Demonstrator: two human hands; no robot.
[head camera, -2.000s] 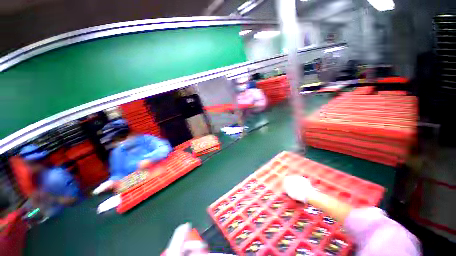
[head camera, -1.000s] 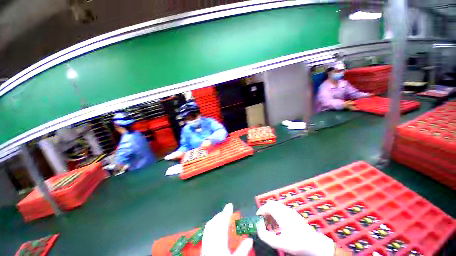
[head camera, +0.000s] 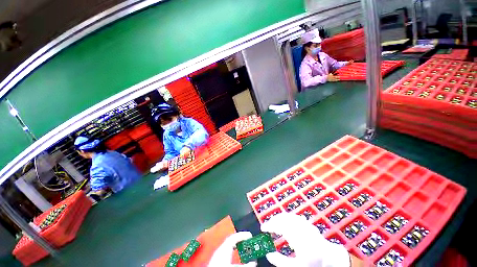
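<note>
A green circuit board (head camera: 256, 247) is held flat between both hands at the bottom centre, green side up. My left hand (head camera: 228, 251), in a white glove, grips its left edge and is cut off by the picture's bottom. My right hand (head camera: 299, 241), white-gloved, grips its right edge, over the near left corner of the compartment tray. The red compartment tray (head camera: 384, 182) has boards in many left and near pockets; its far and right pockets are empty. A flat red sheet (head camera: 213, 237) at left carries loose green boards (head camera: 190, 250).
Tray stack (head camera: 429, 112) at right beyond a metal post (head camera: 372, 68). Opposite, two people in blue smocks (head camera: 183, 136) and one in pink (head camera: 316, 68) work at trays. Another tray stack (head camera: 57, 229) stands at far left. The dark green bench (head camera: 261, 161) runs between.
My right hand has gone from the tray to the left hand, and both now hold one board. The view has swung; more of the compartment tray shows than one second ago.
</note>
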